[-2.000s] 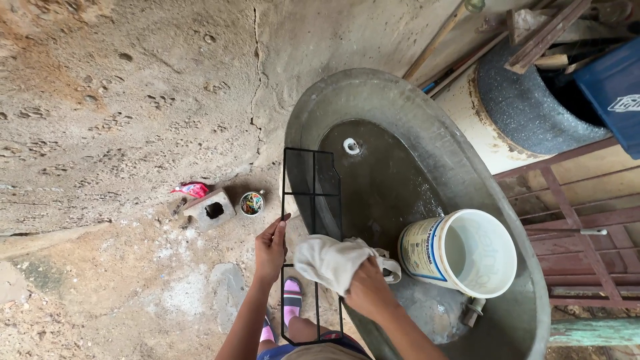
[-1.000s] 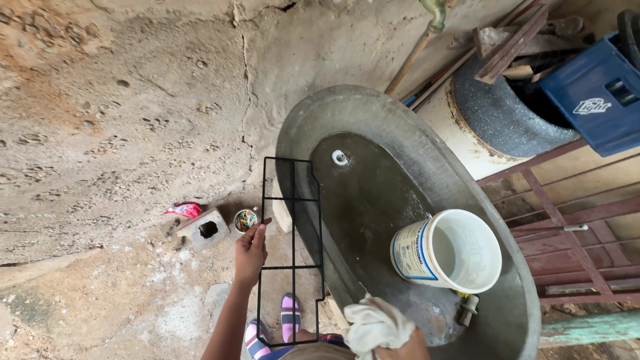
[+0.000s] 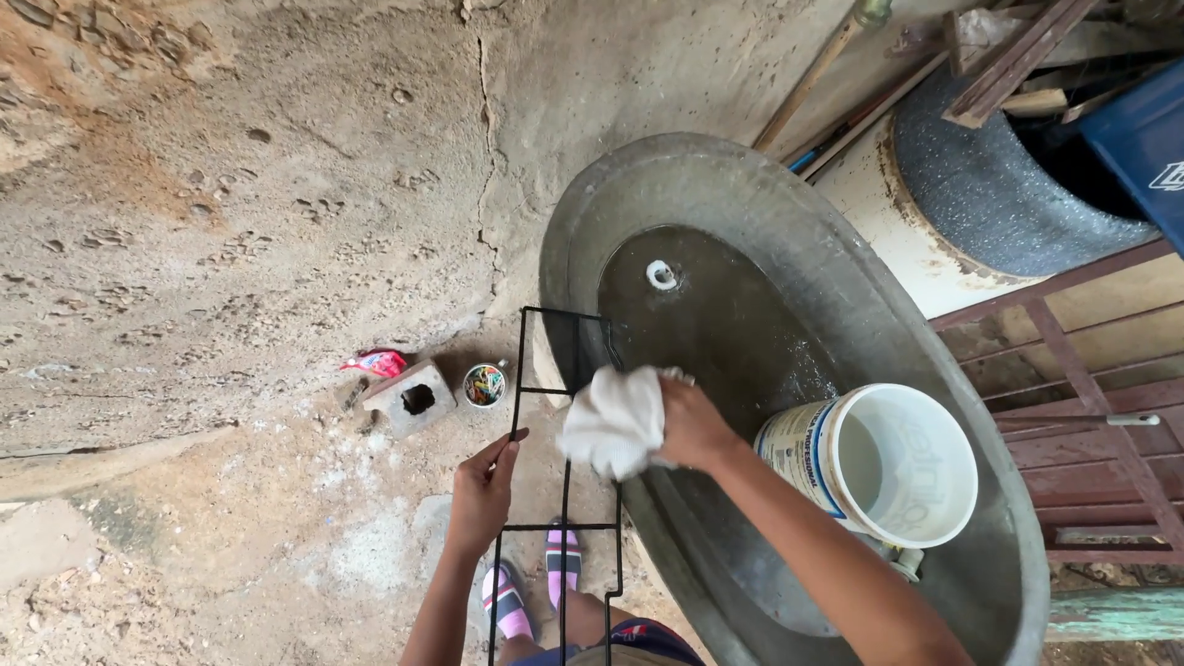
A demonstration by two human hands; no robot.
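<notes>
My left hand [image 3: 485, 490] grips the outer bar of a black wire rack [image 3: 559, 528], which hangs upright beside the tub's near-left rim. A bunched white cloth [image 3: 614, 422] is in my right hand [image 3: 686, 421], pressed against the rack's middle bars and hiding part of them. The grey oval tub [image 3: 712, 176] holds shallow, murky water with a white ring-shaped fitting [image 3: 661, 275] in it. Inside the tub, to the right of my right forearm, a white plastic bucket [image 3: 902, 467] leans with its open mouth toward me.
On the ground at left are a hollow concrete block [image 3: 413, 400], a red plastic packet [image 3: 377, 362] and a small pot of colourful clothespins [image 3: 485, 385]. A drum [image 3: 971, 185], scrap wood, a blue crate [image 3: 1140, 148] and a reddish metal gate [image 3: 1091, 398] stand beyond the tub.
My right hand with the cloth has moved up from the lower edge of view onto the rack. My left hand still holds the rack's outer bar.
</notes>
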